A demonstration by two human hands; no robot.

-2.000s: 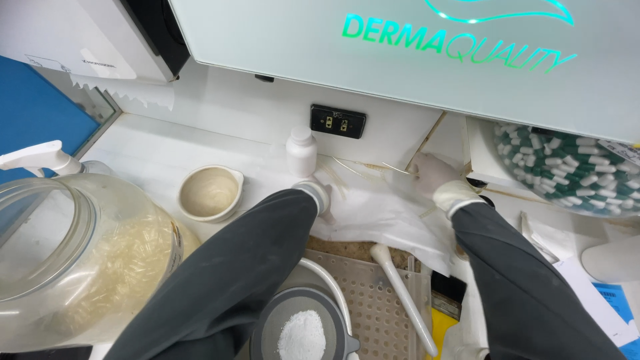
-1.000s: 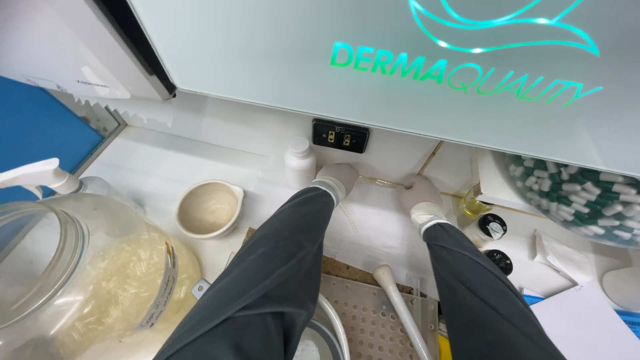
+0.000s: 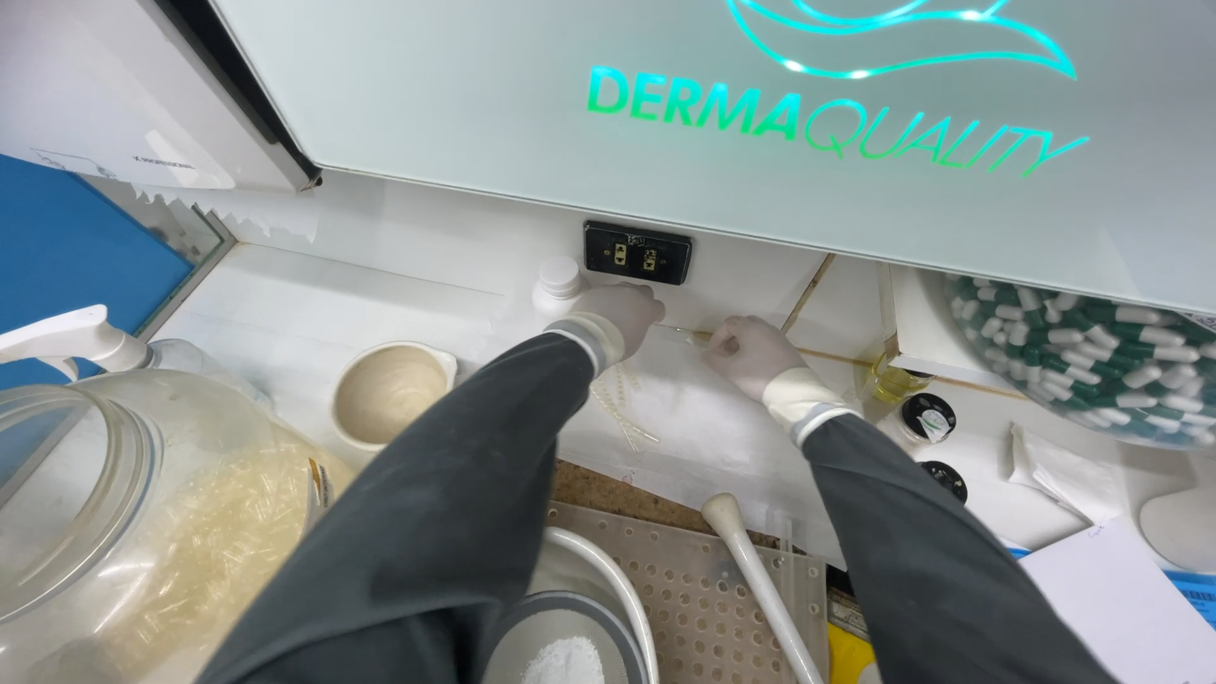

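My left hand [image 3: 622, 312], in a pale glove, is beside a white plastic bottle [image 3: 559, 285] below the black wall outlet. My gloved right hand [image 3: 746, 353] has its thumb and fingers pinched together at one end of a thin, translucent strip [image 3: 686, 332] that spans the gap between both hands. What my left fingers do is partly hidden behind the hand's back. Below my hands, clear capsule-like pieces [image 3: 627, 413] lie in thin rows on a translucent plastic sheet [image 3: 708, 432].
A mortar [image 3: 391, 394] and a large jar of clear capsules [image 3: 218, 532] stand left. At the bottom are a bowl of white powder [image 3: 567, 660], a perforated plate [image 3: 684, 608] and a pestle [image 3: 760, 579]. Green-and-white capsules [image 3: 1092, 361] fill a container at right, near black-lidded jars [image 3: 929, 418].
My left hand has moved up beside the bottle, and the two hands have come closer together. The sheet, crumpled around my hands two seconds ago, now lies flatter. The view has shifted.
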